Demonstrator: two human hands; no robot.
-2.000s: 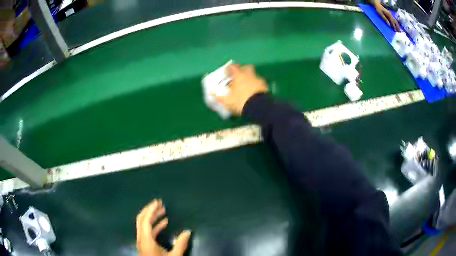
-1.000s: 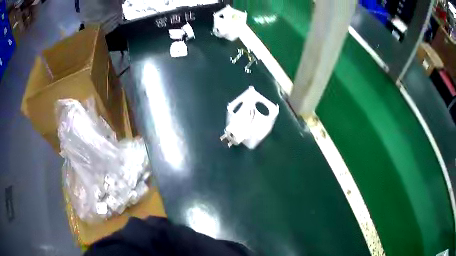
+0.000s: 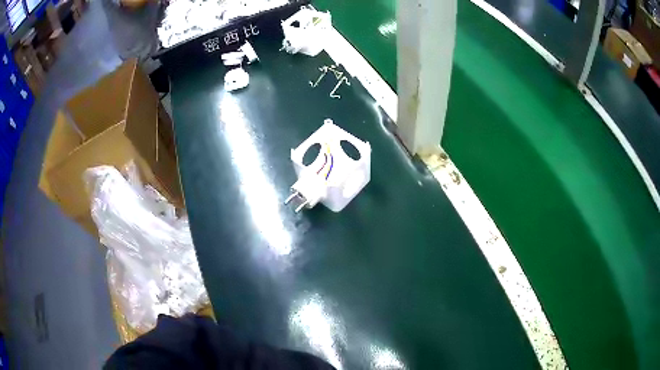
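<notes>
A white housing with large round holes lies on the dark green bench in the middle of the view. Thin red, yellow and blue lead wires show inside it. Two metal plug pins stick out at its lower left end. A second white housing sits further back by the pale rail. Neither of my hands is in view; only a dark sleeve shows at the bottom edge.
Loose metal strips and small white covers lie further back. A black parts tray holds white parts. Open cartons and a clear plastic bag are at left. A metal post stands on the cream rail beside the green belt.
My view has swung left from the belt to the bench and cartons since the oldest frame. Both hands have left the picture. The central housing lies about as it did one second ago.
</notes>
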